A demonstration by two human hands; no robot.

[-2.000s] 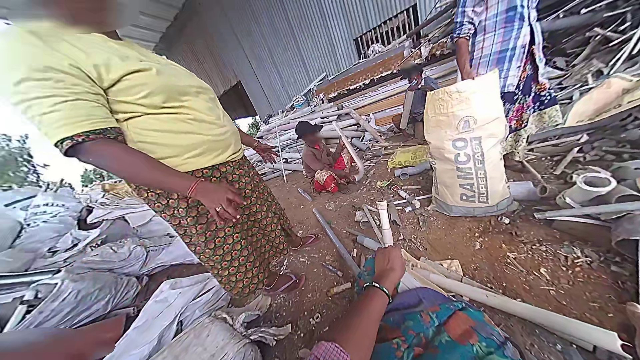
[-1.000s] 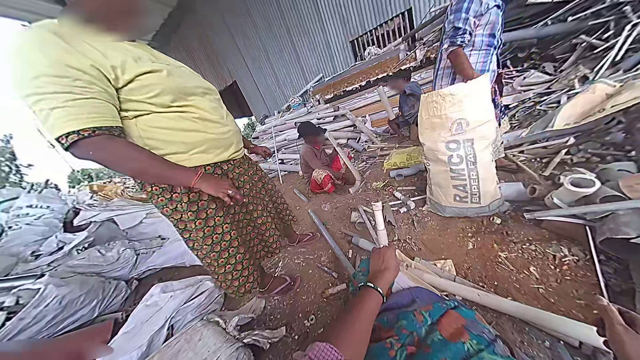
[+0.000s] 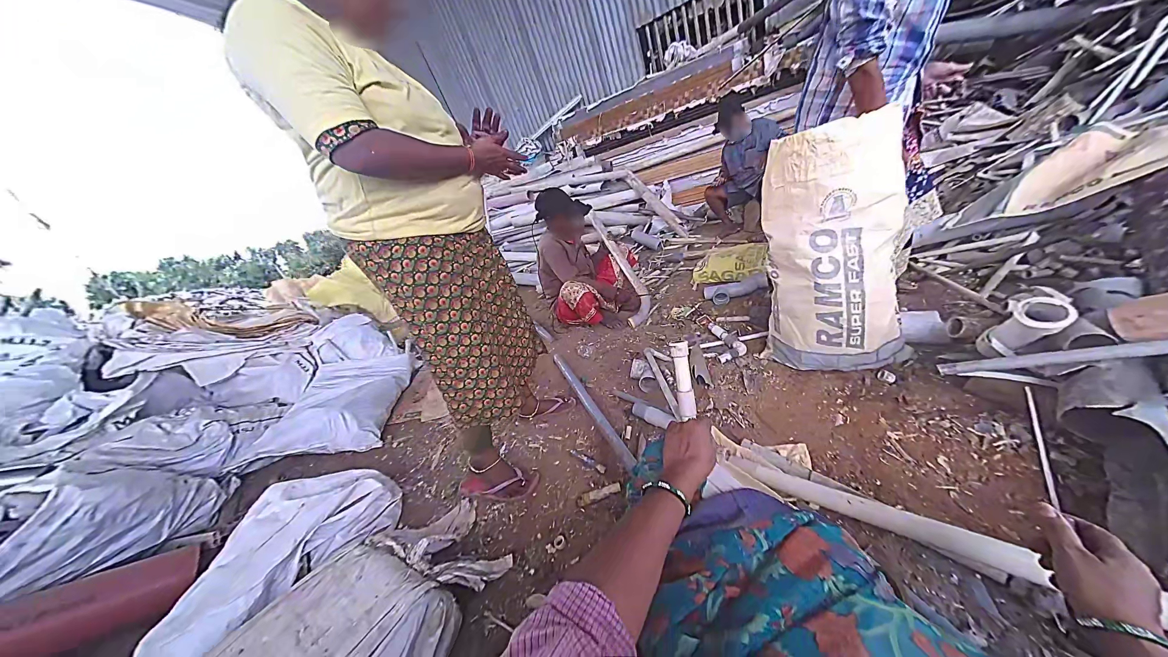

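Note:
My left hand (image 3: 688, 456) grips a white plastic pipe (image 3: 683, 383) with a wider fitting at its top end, held upright over my lap. My right hand (image 3: 1104, 570), at the lower right edge, is closed on a thin rod-like tool (image 3: 1041, 447) that points upward. What kind of tool it is I cannot tell. Between the hands a long cream pipe (image 3: 894, 516) slants along the ground beside the patterned cloth (image 3: 776, 584) over my lap.
A person in a yellow shirt (image 3: 392, 119) stands at the left near white sacks (image 3: 310, 392). A full Ramco sack (image 3: 830, 246) stands ahead, with a person behind it. Two more people sit near stacked pipes (image 3: 620, 196). A grey pipe (image 3: 589, 401) lies on the dirt.
My right hand has come further into view at the right, with the thin tool now visible. The standing person in yellow has brought both hands together. My left hand keeps its hold on the pipe.

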